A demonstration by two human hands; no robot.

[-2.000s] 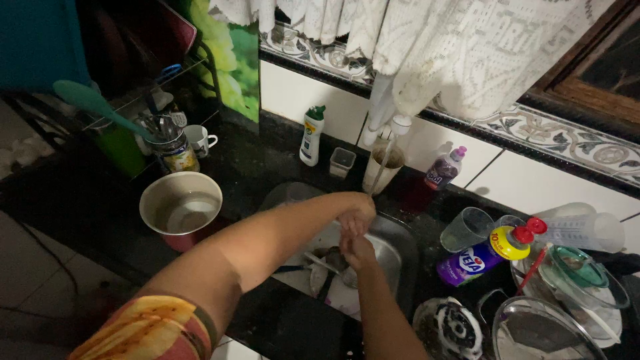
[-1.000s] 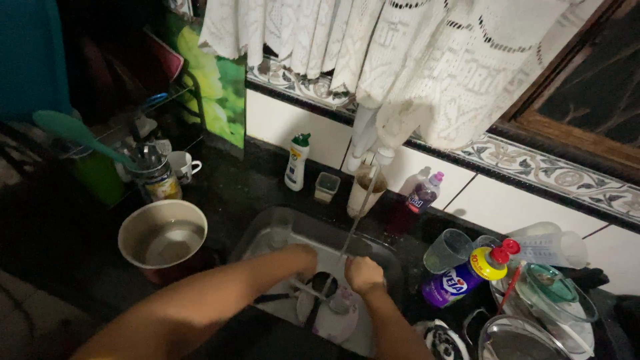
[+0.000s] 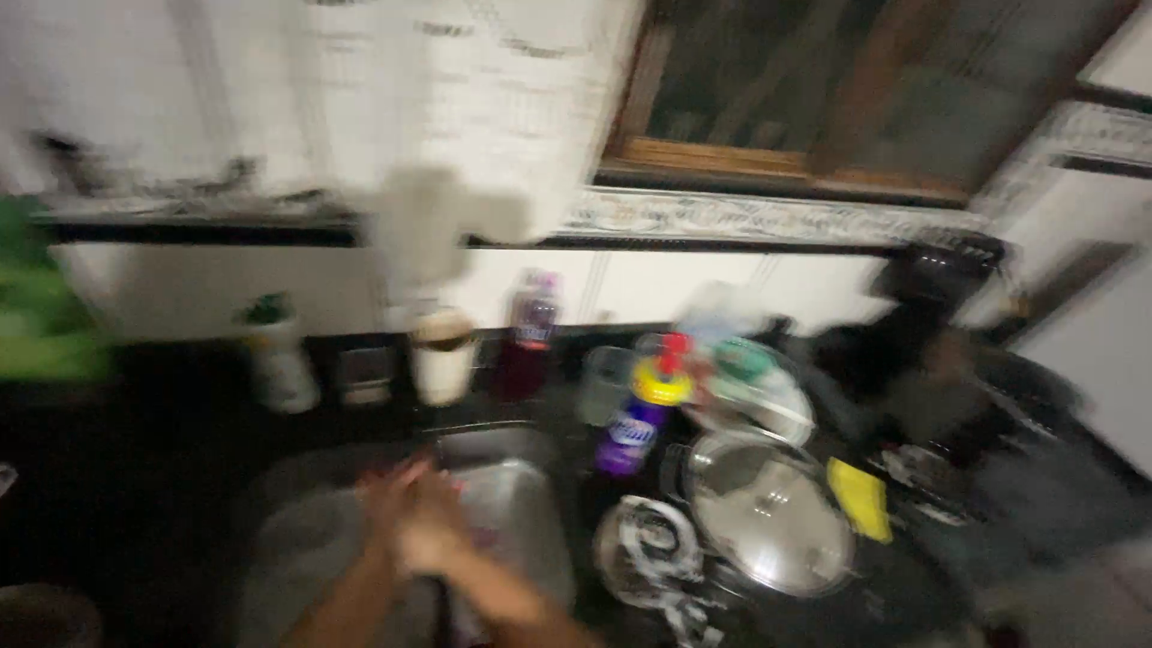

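Blurred by motion, my left hand point(image 3: 385, 504) and my right hand point(image 3: 430, 522) are pressed together over the stainless steel sink point(image 3: 517, 486). Whether anything is between them cannot be told. A dark handle shows below my wrists in the basin. Behind the sink stand a white bottle with a green cap point(image 3: 283, 369), a small square container point(image 3: 364, 375), a beige cup point(image 3: 443, 360) and a dish soap bottle with a purple cap point(image 3: 535, 315).
Right of the sink are a clear cup point(image 3: 605, 387), a purple bottle with a yellow and red top point(image 3: 641, 418), a glass lid point(image 3: 769, 513), a soapy item point(image 3: 661, 540), stacked dishes point(image 3: 765, 396) and a yellow cloth or sponge point(image 3: 859, 499). A pot rim point(image 3: 45, 612) shows at lower left.
My hands were apart over the dishes in the sink one second ago and are now together. The view has swung to the right, bringing the yellow item into sight.
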